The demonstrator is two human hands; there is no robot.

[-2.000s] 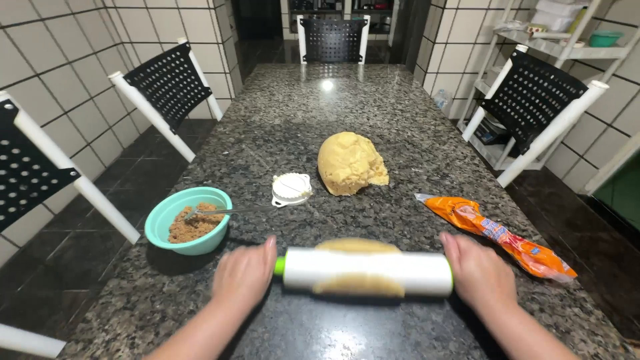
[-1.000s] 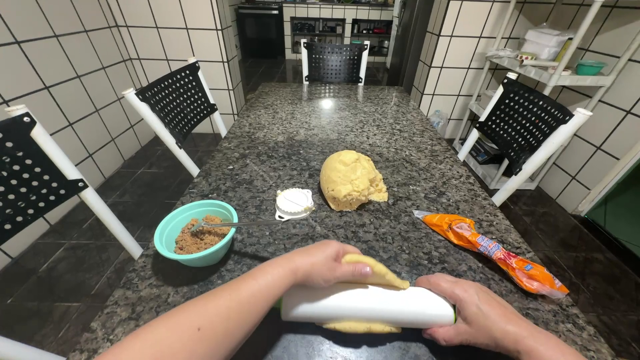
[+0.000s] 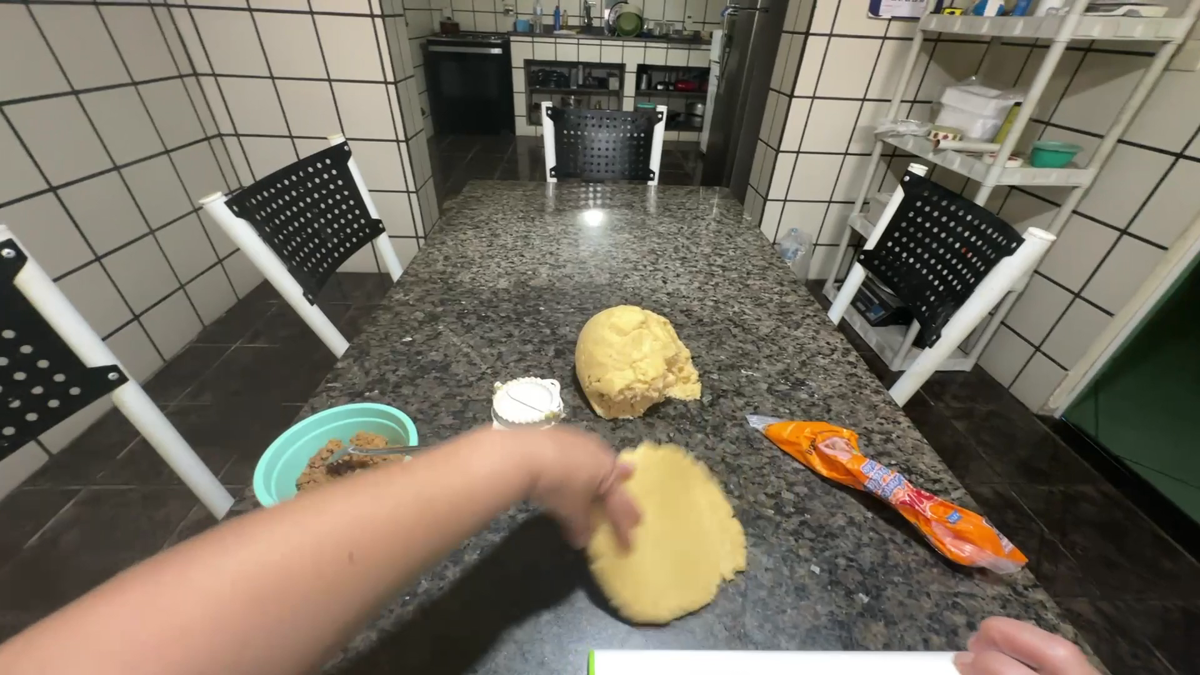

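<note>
A flattened round of yellow dough (image 3: 677, 539) is at my left hand (image 3: 591, 487), whose fingers are at its left edge; the hand is blurred, but fingers and thumb seem to pinch that edge. At the bottom right my right hand (image 3: 1022, 649) holds the end of a white rolling pin (image 3: 778, 662) with a green ring, partly cut off by the frame. Beyond the round sits a large lump of dough (image 3: 630, 361). Left of the lump lies a white plastic dumpling press (image 3: 527, 401). A turquoise bowl (image 3: 272, 455) holds brown filling and a metal utensil, partly behind my left forearm.
An orange plastic package (image 3: 891, 487) lies twisted along the right side of the granite table (image 3: 581, 253). Black-and-white chairs (image 3: 309, 220) stand around the table. A white shelf unit (image 3: 984, 159) is behind the right chair (image 3: 942, 253).
The rolling pin has moved toward the near edge, away from the dough. The flattened dough, partly under the pin before, now shows whole. My left hand has moved to its left edge.
</note>
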